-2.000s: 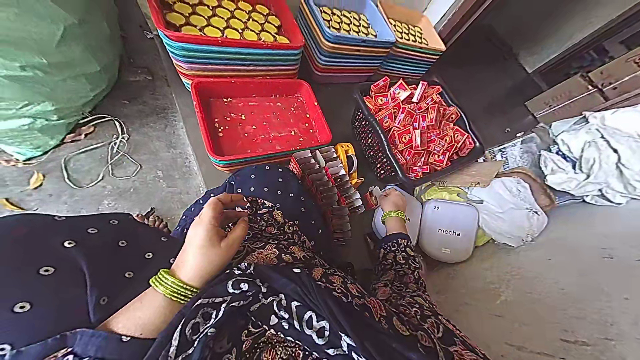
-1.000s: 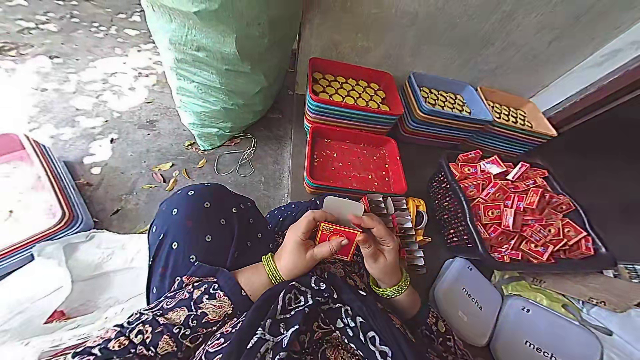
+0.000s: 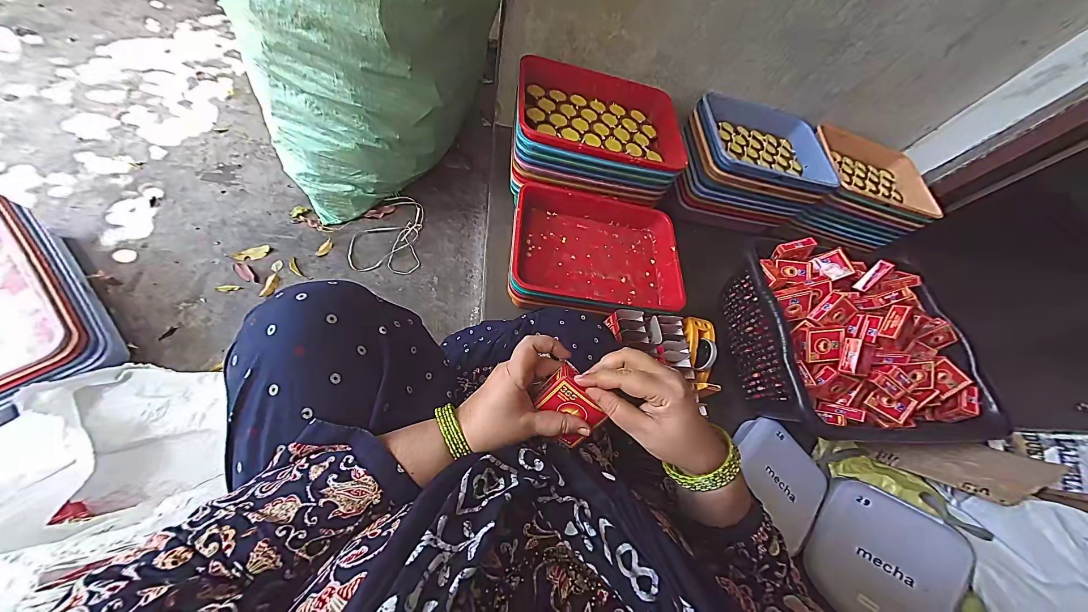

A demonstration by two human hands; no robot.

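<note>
A small red printed cardboard box (image 3: 568,406) is held above my lap. My left hand (image 3: 517,399) grips it from the left, thumb across its front. The fingertips of my right hand (image 3: 650,404) pinch its upper right edge; the flap there is mostly hidden by them. Just beyond my right hand, several open boxes with grey-white flaps (image 3: 671,344) stand in rows beside a yellow object (image 3: 700,348), whose kind I cannot tell. A black plastic basket (image 3: 739,340) heaped with similar red boxes (image 3: 884,340) lies to the right.
Stacked trays with a red one on top (image 3: 595,297) stand ahead. Behind are stacks whose top trays, red (image 3: 671,127), blue (image 3: 722,106) and orange (image 3: 918,183), hold round yellow-topped pieces. A green sack (image 3: 365,93) stands front left, more trays (image 3: 93,314) far left, grey lidded containers (image 3: 888,544) lower right.
Two seconds ago my right hand was down by the grey containers; now it is at the box with my left. The box's raised grey flap, seen one second ago, no longer stands up.
</note>
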